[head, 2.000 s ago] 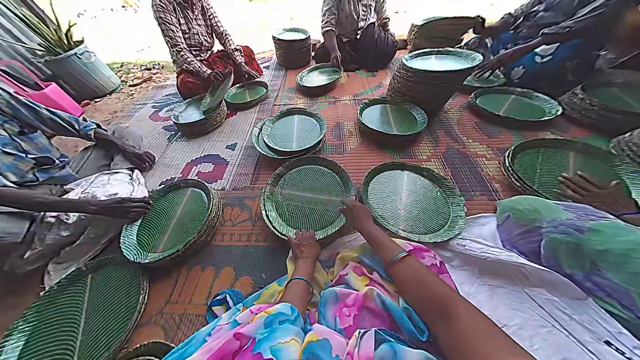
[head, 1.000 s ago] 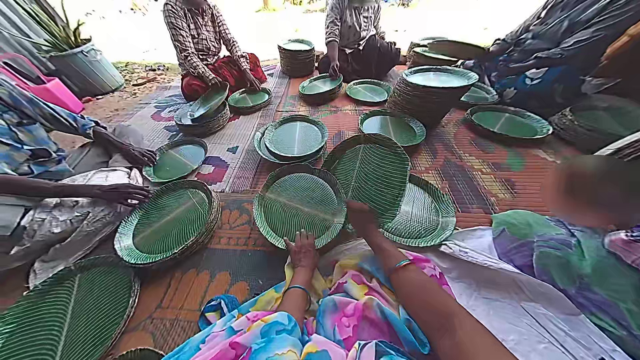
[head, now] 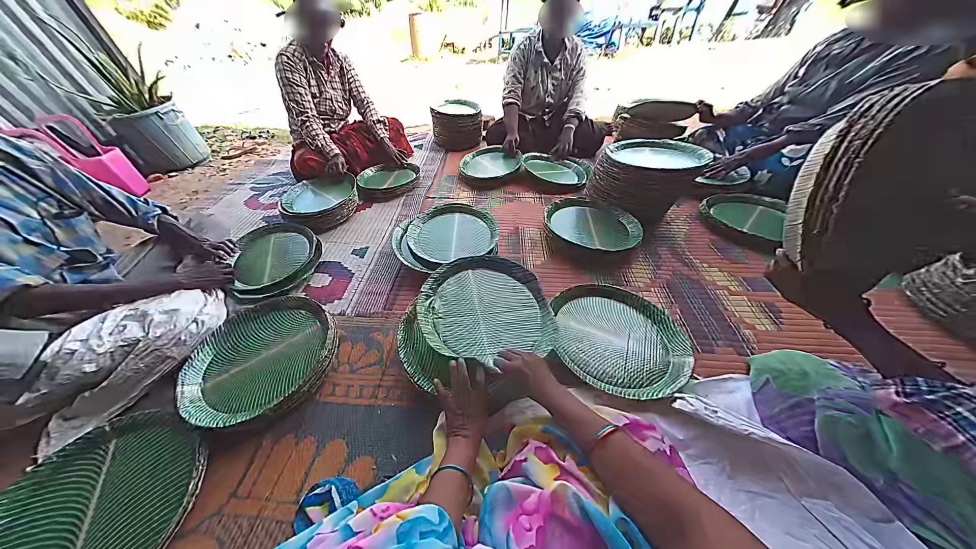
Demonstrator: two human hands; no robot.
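Just ahead of my lap a round green leaf-patterned plate (head: 488, 313) is tilted above a stack of similar plates (head: 418, 354). My right hand (head: 526, 374) grips its near rim. My left hand (head: 463, 400) is at the near edge of the stack, fingers spread, close below the raised plate; whether it holds anything is unclear. Another leaf-patterned plate (head: 621, 343) lies to the right, partly behind the raised one. Beyond them are a small pile of plates (head: 451, 236) and a further plate (head: 593, 225).
Several people sit around the patterned mats (head: 366, 366), handling plates. At left lie a plate stack (head: 259, 362) and a large leaf-patterned plate (head: 99, 480). A tall plate stack (head: 648, 183) stands farther back. A person at right holds a thick stack on edge (head: 846, 175). White sheeting (head: 732, 450) lies beside my lap.
My right hand has moved from a plate raised at the right to one tilted over the middle stack. At right, a person's thick stack of plates has come into view, held up.
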